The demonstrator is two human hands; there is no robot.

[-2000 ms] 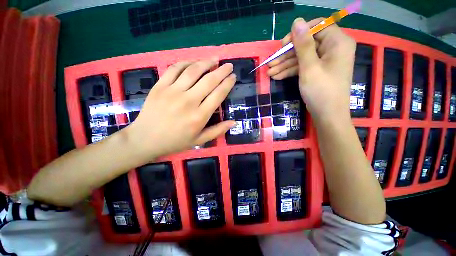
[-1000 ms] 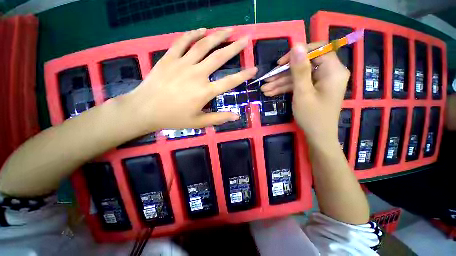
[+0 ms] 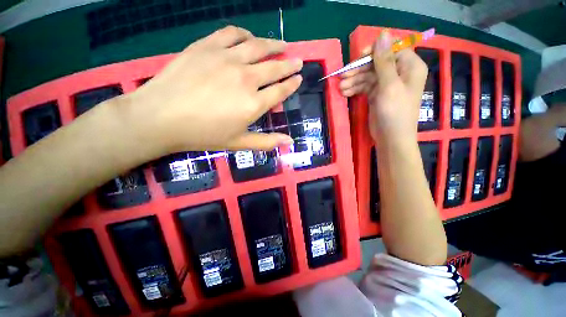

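Note:
A red-orange foam tray [image 3: 347, 186] holds black phones with their backs up in two rows. My left hand [image 3: 217, 93] lies spread over the upper row, on a clear carrier sheet [image 3: 205, 162] with small black squares; it hides parts of the sheet and phones. My right hand [image 3: 397, 93] holds tweezers [image 3: 397, 44] with an orange body and pink end. Their silver tip points left, over the top part of the upper-right phone [image 3: 314, 117]. Whether the tip touches it or holds a pad, I cannot tell.
A second red-orange tray [image 3: 518, 86] of phones stands to the right, partly under my right forearm. A black gridded sheet [image 3: 149, 21] lies on the green mat beyond the tray. Another person's arm [image 3: 543, 139] and dark clothing show at the right edge.
The trays have shifted left in view, and the stacked foam at the left has almost left the picture. The tweezer tip has moved from the sheet's squares to the upper-right phone. My left hand is still spread.

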